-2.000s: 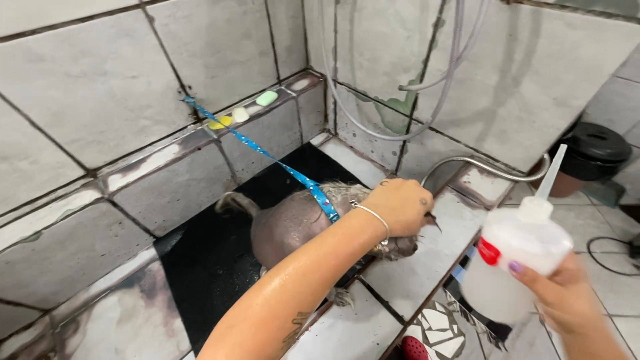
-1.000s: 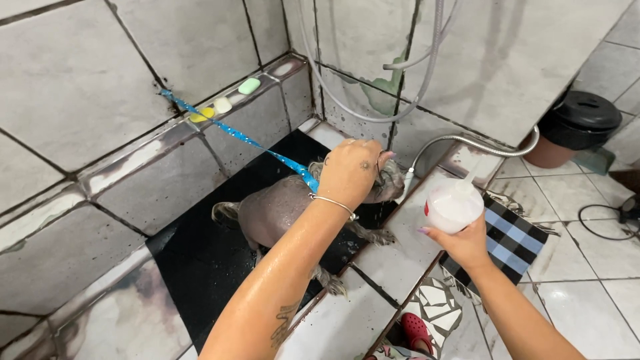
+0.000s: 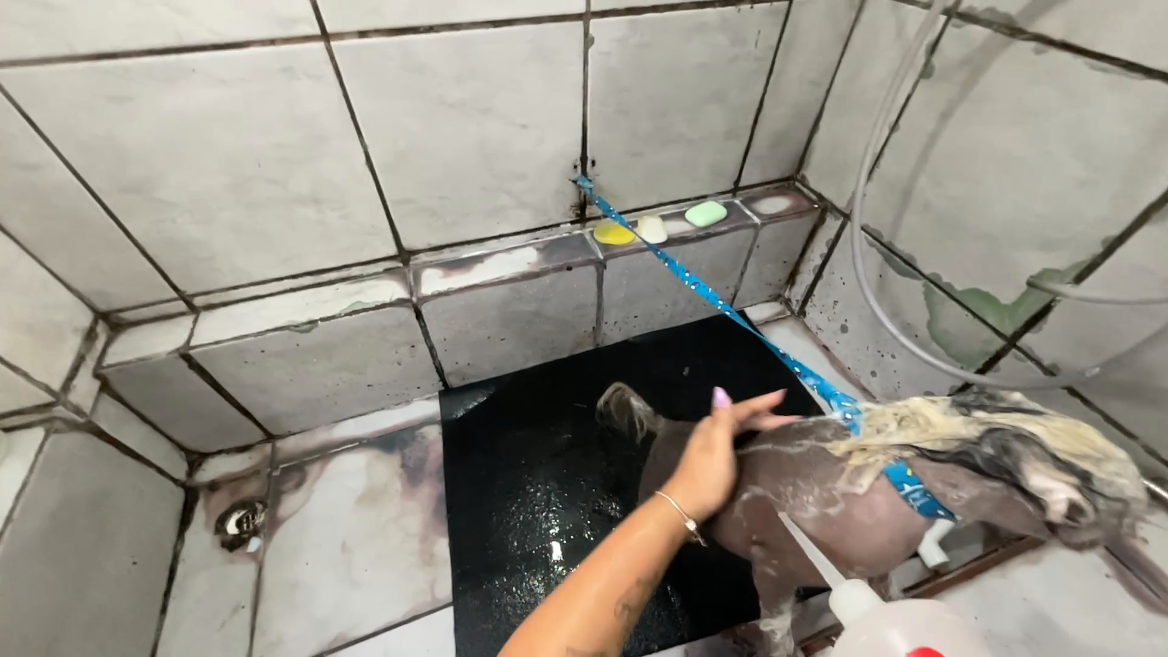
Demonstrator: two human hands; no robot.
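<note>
A wet, mostly hairless dog with a pale crest stands on a black mat, its head toward the right. A patterned blue strap runs from the wall to its neck, where a blue band shows. My left hand rests on the dog's back near the rump, fingers spread, holding nothing. At the bottom right, a translucent squeeze bottle points its long nozzle at the dog's flank. My right hand is out of the frame, below the bottle's visible part.
Yellow, white and green soap bars lie on the tiled ledge behind the mat. A grey hose hangs in a loop at the right. A drain lies at the left in the tiled surface.
My left hand has moved from the dog's head and neck to its back near the rump. The bottle is now beside the dog's flank. The view has shifted to the left.
</note>
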